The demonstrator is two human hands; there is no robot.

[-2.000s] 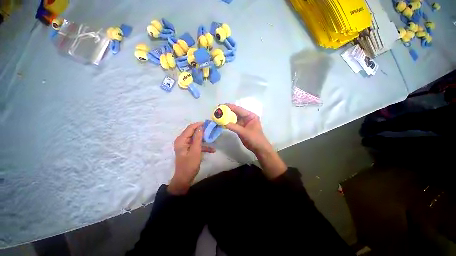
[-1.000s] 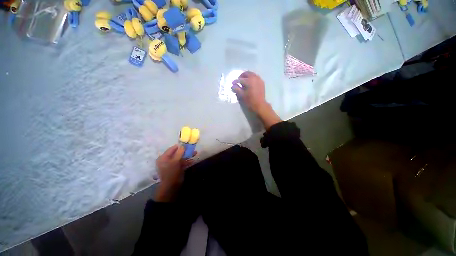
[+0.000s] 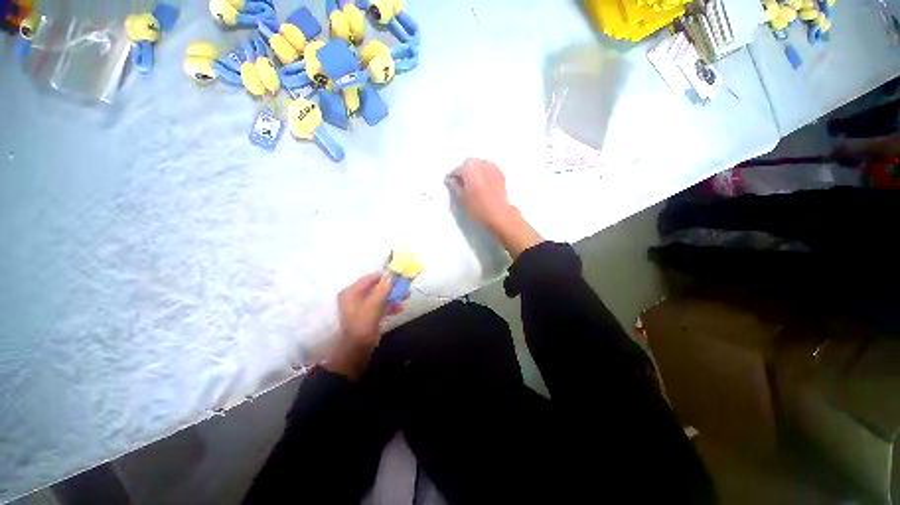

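My left hand [image 3: 362, 314] holds a blue-and-yellow plush toy [image 3: 403, 266] at the table's front edge, its yellow padded ends up. My right hand [image 3: 481, 189] rests on the table ahead and to the right, fingers curled down on the overexposed cloth; whether it grips a clear bag there I cannot tell. A pile of the same plush toys [image 3: 306, 116] with blue tags lies at the upper left. A stack of clear bags [image 3: 586, 97] with a pink-and-white end lies right of my right hand.
Yellow printed sleeves [image 3: 634, 14], an upright card stack [image 3: 712, 28] and small printed cards [image 3: 686, 67] stand at the upper right. More toys [image 3: 797, 16] lie beyond. A clear bag [image 3: 81, 54] is at the upper left. Brown cartons [image 3: 720, 370] and a person's dark-clothed legs [image 3: 770, 219] are at right.
Two seconds ago both hands held the toy. The right hand has let go and moved forward to the table. The left has drawn the toy back. The bright bag glare has washed out.
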